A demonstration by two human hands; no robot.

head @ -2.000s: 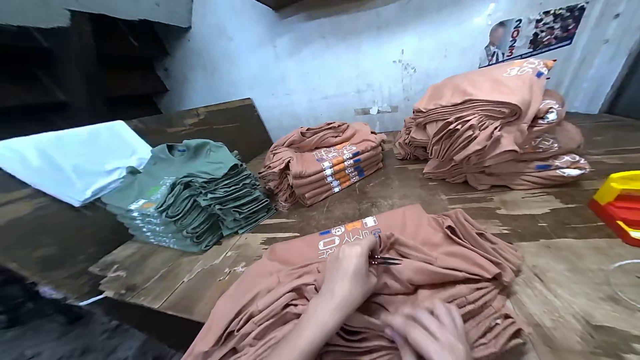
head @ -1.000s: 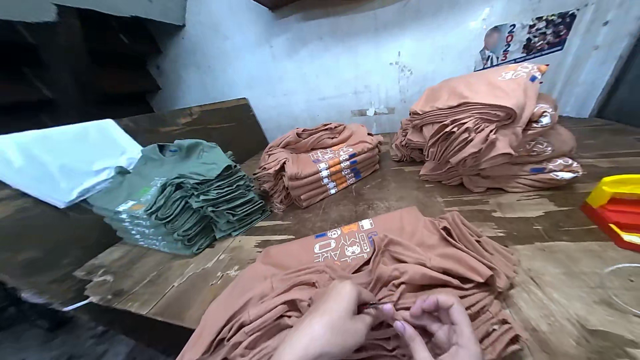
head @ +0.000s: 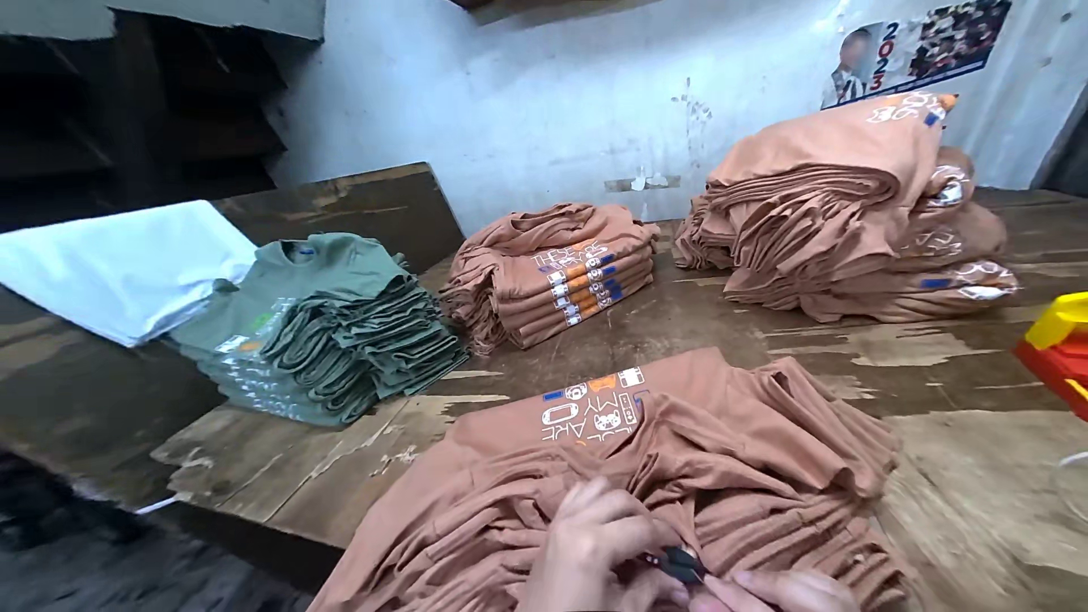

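My left hand (head: pixel 595 544) is closed around a small dark cutting tool, apparently thread snips (head: pixel 682 564), whose tip points right. Close beside that tip, my right hand (head: pixel 778 591) pinches the cloth at the bottom edge of the view; its fingertips are partly cut off. Both hands are over a gathered pile of salmon-brown printed T-shirts (head: pixel 680 459) with white, orange and blue graphics. The shirt edges bunch up in many folds around my fingers.
Folded green shirts (head: pixel 340 323) lie at the left beside a white sheet (head: pixel 127 272). Behind stand a stack of brown shirts (head: pixel 578 263) and a taller one (head: pixel 833 195). A red and yellow plastic object (head: pixel 1062 348) is at the right edge of the worn wooden table (head: pixel 680 327).
Two seconds ago my left hand was farther up, near the print, with the dark tool showing. Both hands are now close together, lower on the pile.
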